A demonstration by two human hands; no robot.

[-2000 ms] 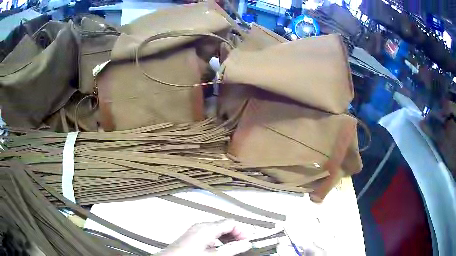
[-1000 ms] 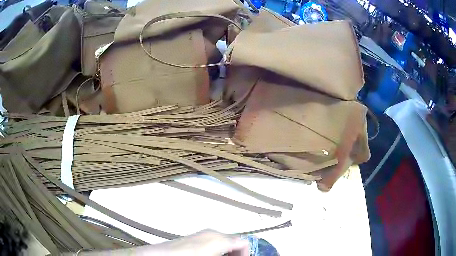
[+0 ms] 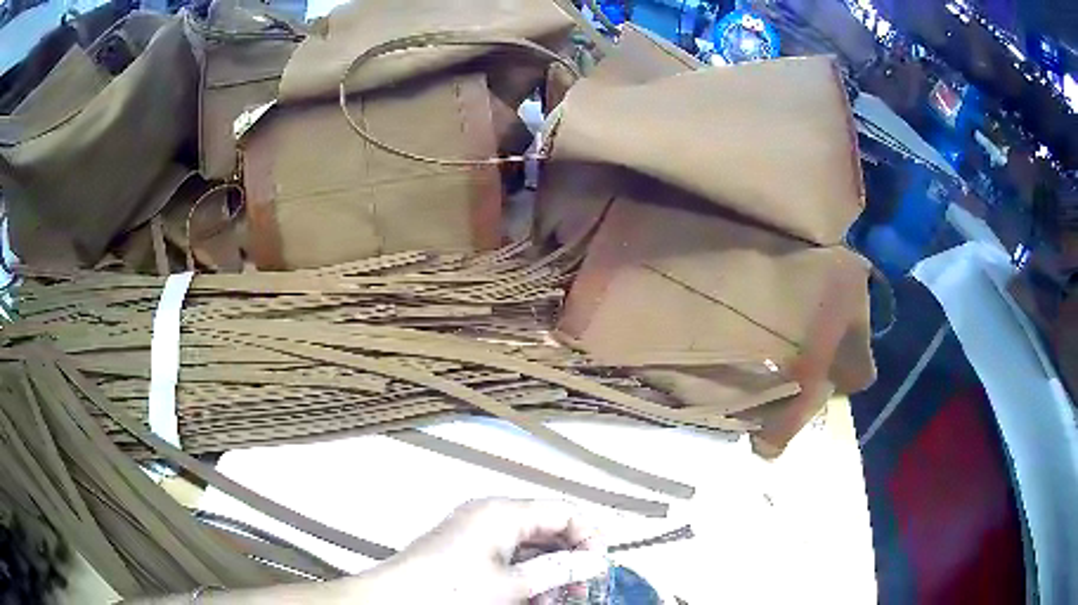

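Observation:
My left hand (image 3: 508, 555) reaches in from the bottom left, fingers bent, thumb and fingers at the left edge of a shiny dark blue-grey round thing (image 3: 629, 587) in clear wrap, cut off by the bottom edge. The hand seems to grip it. A thin dark strip (image 3: 653, 539) lies just beyond. Loose brown straps (image 3: 538, 476) lie on the white sheet (image 3: 307, 473). Behind them is a thick strap bundle (image 3: 296, 390) with a white band (image 3: 168, 355) crosswise around it. My right hand cannot be made out.
Brown handbag bodies (image 3: 709, 148) are heaped behind the straps, one with a thin looped handle (image 3: 345, 101). More loose straps (image 3: 71, 473) lie at the lower left. Another white-covered table (image 3: 1005, 343) with red beneath stands at the right.
Since the oldest frame, my right hand has gone from the lower right and the round thing has appeared. Since the last one, my left hand has risen slightly and its fingers show more clearly.

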